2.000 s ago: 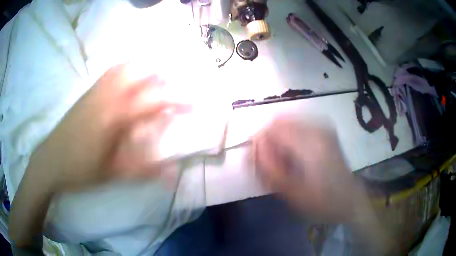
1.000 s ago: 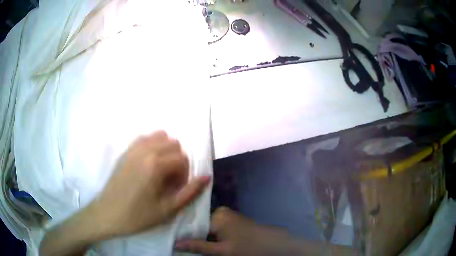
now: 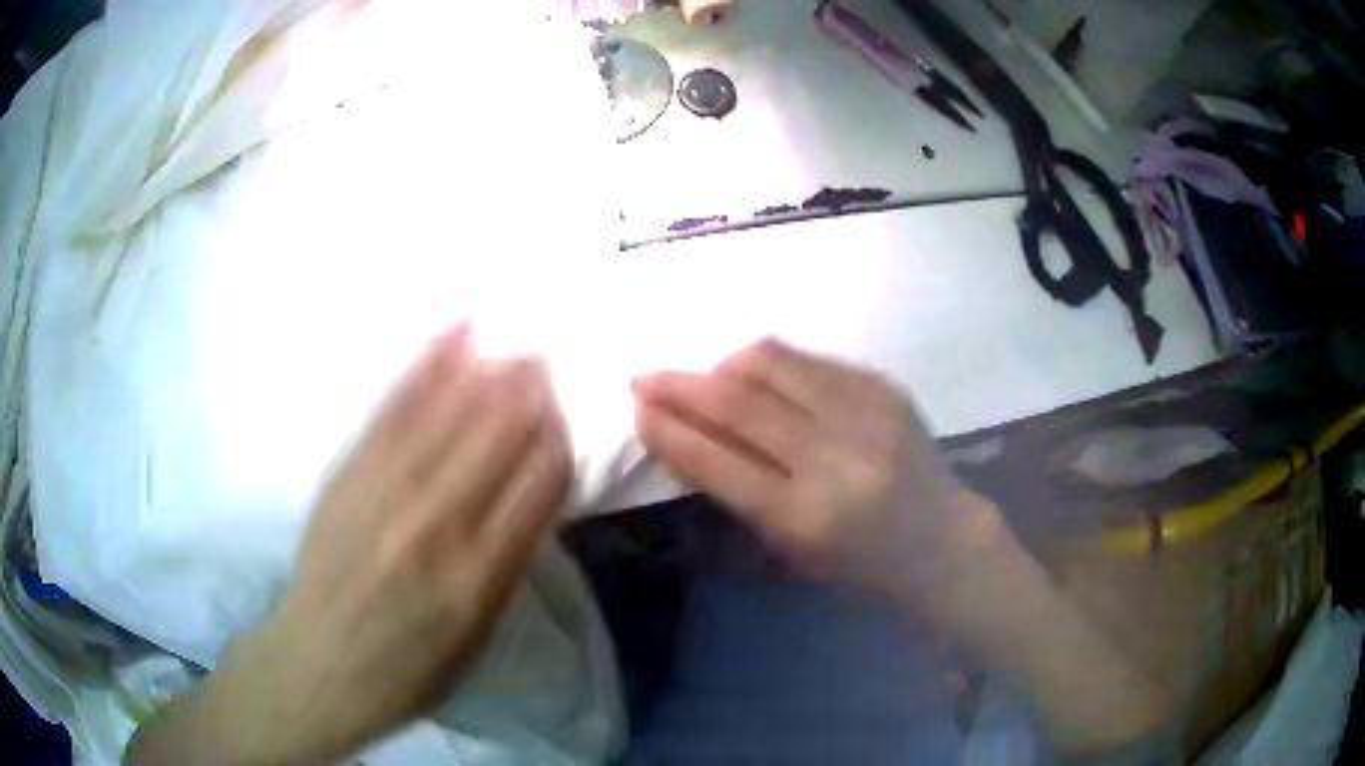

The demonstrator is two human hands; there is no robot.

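Note:
A large white garment piece covers the left side and centre of the table and hangs over the front edge. My left hand lies on the cloth, fingers extended and close together. My right hand is at the cloth's right edge, with its thumb and fingertips pinching the edge near the table's front. The bright lamp washes out the cloth near the fingertips, so the fold there is hard to see.
Beside the cloth are a glassy disc and a round metal disc. Snips and black shears lie at the right, near purple-grey scraps. A yellow-rimmed cardboard box stands at lower right.
Since a second ago, my right hand has risen from below the table edge to the cloth's edge. My left hand has moved slightly up, its fingers straighter. The cloth's lower right edge has shifted up.

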